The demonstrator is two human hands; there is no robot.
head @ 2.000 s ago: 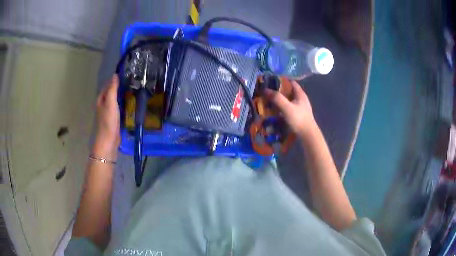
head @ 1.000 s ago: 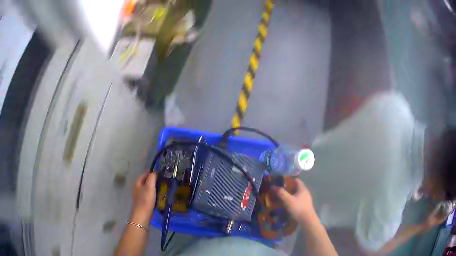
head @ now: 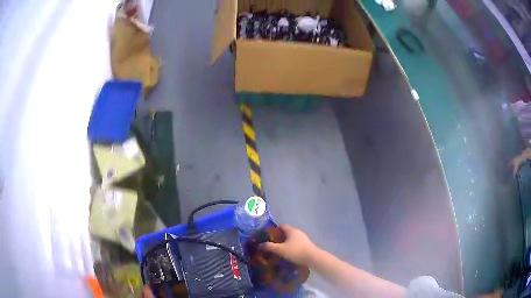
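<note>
A blue plastic tray (head: 216, 222) is at the bottom, tilted and cut off by the picture's edge. In it lie a grey box (head: 216, 265) with a red-white label, black cable (head: 212, 240) and dark amber rolls (head: 286, 273). A clear bottle (head: 250, 216) with a green-white cap stands out at the tray's far right. My right hand (head: 294, 247) grips the tray's right end, its fingers over the rolls. Only a small part of my left hand (head: 147, 291) shows, at the tray's left end; the bottom edge cuts it off.
An open carton (head: 303, 70) of dark parts stands ahead, above yellow-black floor tape (head: 251, 148). A green-topped bench (head: 439, 116) runs along the right, with a person's hand (head: 521, 160) at its far side. A blue bin (head: 114, 110) and pale boxes (head: 113, 212) line the left.
The tray now sits lower and further left in view, turned slightly. The carton and the left-side boxes have come into view. The person in a pale top on the right is mostly out of view.
</note>
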